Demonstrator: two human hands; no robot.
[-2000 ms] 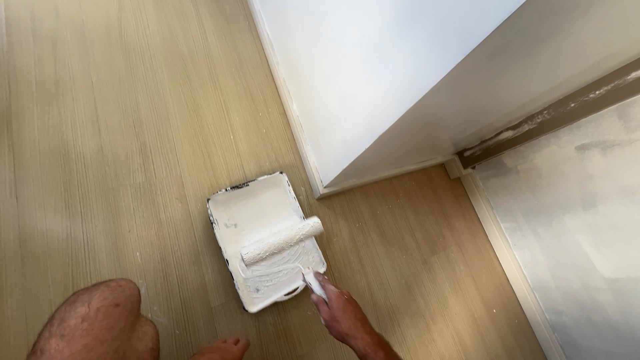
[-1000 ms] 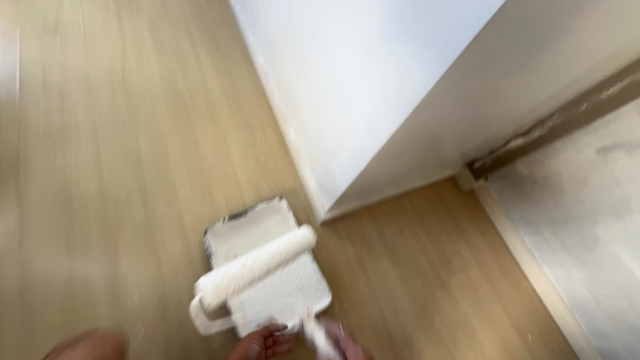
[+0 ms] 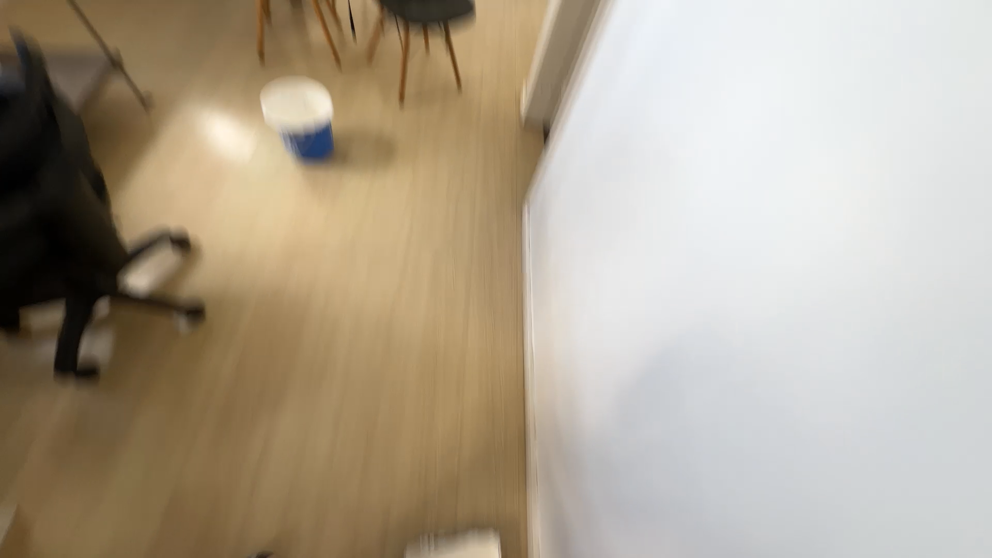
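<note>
Neither my left hand nor my right hand shows in the head view at this moment. At the bottom edge, close to the foot of the white wall [image 3: 759, 256], the end of a whitish paint tray [image 3: 457, 545] pokes into view; the rest of it is cut off. No paint roller is visible. Farther off on the wood-look floor [image 3: 349, 325] stands a white and blue bucket [image 3: 298, 108]. The picture is blurred by motion.
A black office chair [image 3: 54, 186] on a castor base stands at the left. Chairs with wooden legs, one with a dark seat [image 3: 430, 9], are at the top. A pale baseboard [image 3: 530, 372] runs along the wall, and a thin dark pole [image 3: 108, 58] slants at upper left.
The view has swung up and away across the room. Both hands and the roller, seen over the tray one second ago, have left the view.
</note>
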